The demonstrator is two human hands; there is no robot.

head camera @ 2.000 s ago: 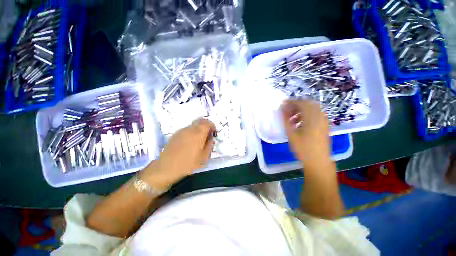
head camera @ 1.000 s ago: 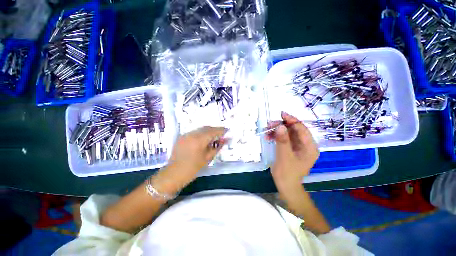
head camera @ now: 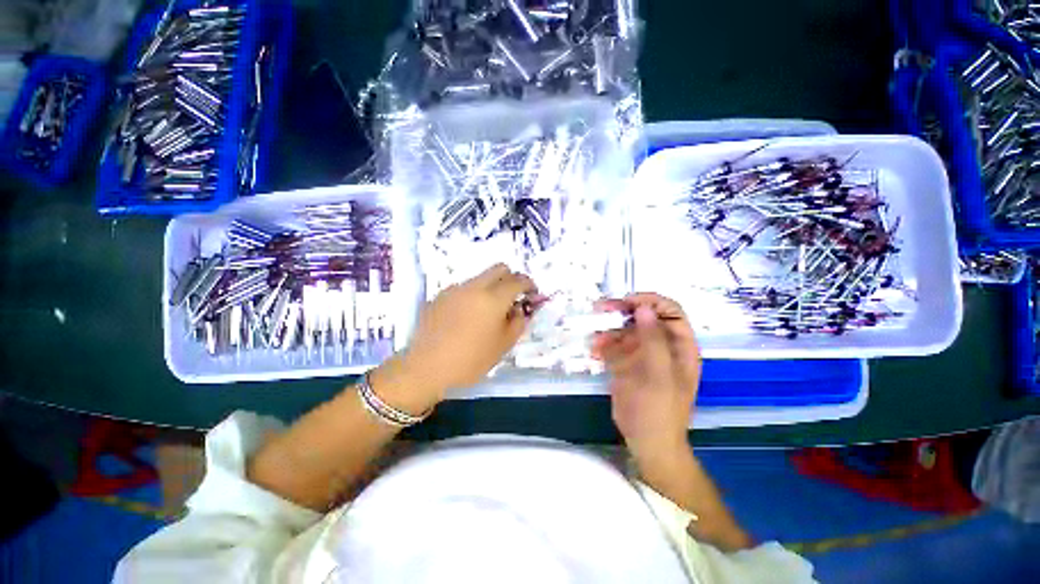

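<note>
My left hand (head camera: 473,331) is over the near left part of the centre tray (head camera: 525,386), its fingertips pinched on a small dark-ended piece, mostly hidden. My right hand (head camera: 652,359) is at that tray's right edge, thumb and finger closed on a thin stem (head camera: 622,306) that points left toward my left hand. The hands are a small gap apart. White plastic sleeves (head camera: 567,342) lie below them; silver tubes (head camera: 490,217) lie farther back. The right tray (head camera: 944,251) holds loose collared stems (head camera: 798,228). The left tray (head camera: 183,367) holds assembled pieces (head camera: 331,314) in rows.
A clear plastic bag (head camera: 525,51) of silver tubes is behind the centre tray. Blue parts bins (head camera: 243,114) stand at back left and right. Stacked blue and white trays (head camera: 787,386) are under the right tray. A grey sleeve (head camera: 1013,462) shows at far right.
My right hand has left the right tray with a stem and come to the centre tray, beside my left hand. My left hand stays over the centre tray. The camera view has shifted.
</note>
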